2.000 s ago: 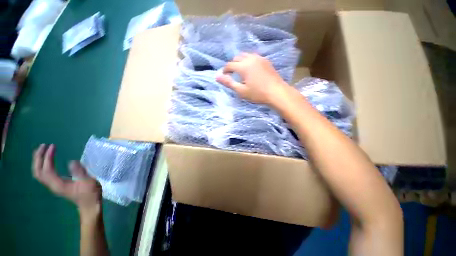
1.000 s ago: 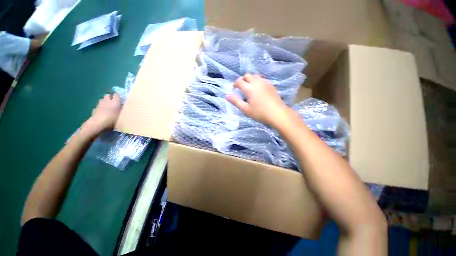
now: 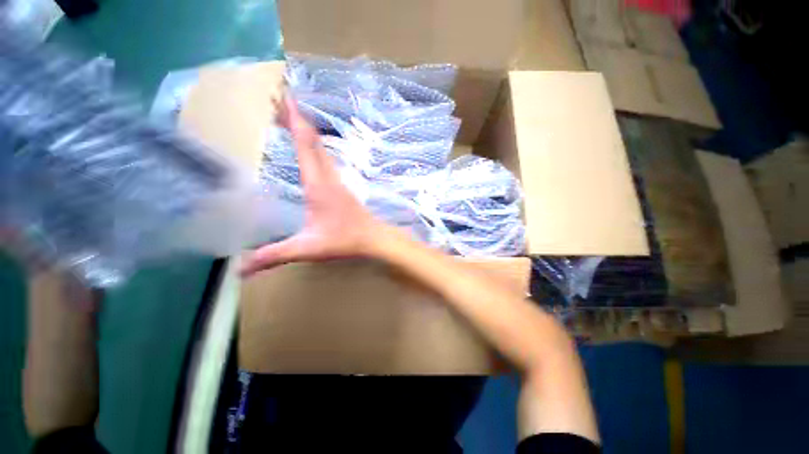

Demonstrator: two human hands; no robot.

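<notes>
Several bubble bags in a bunch (image 3: 115,168) are lifted over the green table at the left, blurred by motion. My left hand (image 3: 44,253) is under their lower left side and holds them; its fingers are mostly hidden. My right hand (image 3: 324,208) is open, thumb and fingers spread wide, above the near left part of the carton (image 3: 373,319), facing the bunch. Its fingers hold nothing. Packed bubble bags (image 3: 381,124) stand in crowded rows in the carton, with another group (image 3: 479,204) at its near right.
The carton's flaps (image 3: 577,164) are folded outward. A bubble bag (image 3: 173,93) lies on the green table (image 3: 142,355) behind the left flap. The table's pale edge (image 3: 208,355) runs beside the carton. Flat cardboard (image 3: 701,230) and a stack of dark items (image 3: 594,288) are at the right, above the blue floor.
My left hand has picked up the bunch of bubble bags from the table. My right hand has moved left from the packed rows and opened wide. The carton appears further left in view.
</notes>
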